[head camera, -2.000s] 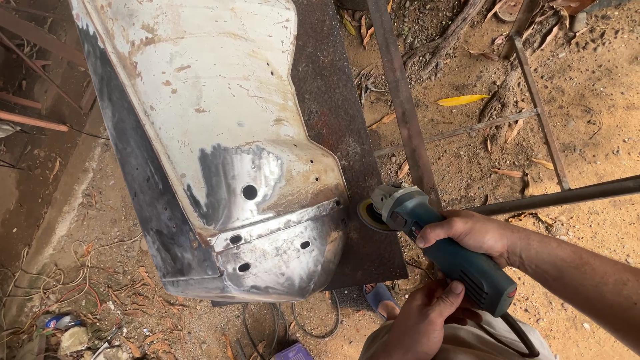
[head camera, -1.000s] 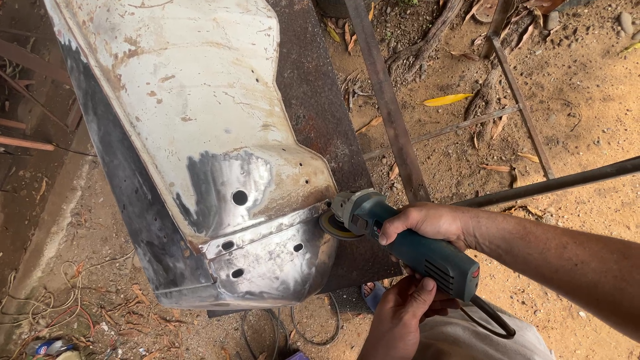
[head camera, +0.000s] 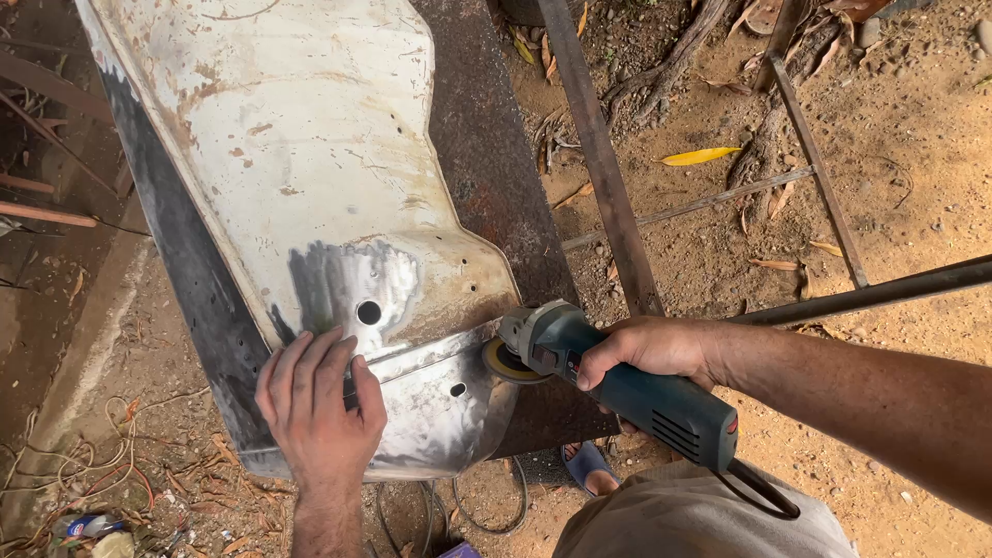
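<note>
My right hand (head camera: 643, 356) grips the body of a dark teal angle grinder (head camera: 659, 411). Its yellow-rimmed disc (head camera: 511, 363) is at the right edge of a sheet-metal panel (head camera: 310, 139), by the seam; whether it touches cannot be told. The panel has worn cream paint, a bare shiny lower end with round and oval holes, and a dark left flange (head camera: 194, 271). My left hand (head camera: 322, 411) lies on the panel's lower left part, fingers slightly spread, holding nothing and covering some of the holes.
A rusty steel plate (head camera: 496, 155) lies under the panel. Steel bars (head camera: 604, 155) form a frame at the right. The grinder's cord (head camera: 763, 492) hangs near my leg. Loose cables (head camera: 496, 527) and a sandalled foot (head camera: 589, 465) show below. Wires and litter (head camera: 89, 527) lie at lower left.
My left hand has left its place beside the grinder's rear and moved left onto the panel. The grinder, held in both hands earlier, is now in my right hand alone.
</note>
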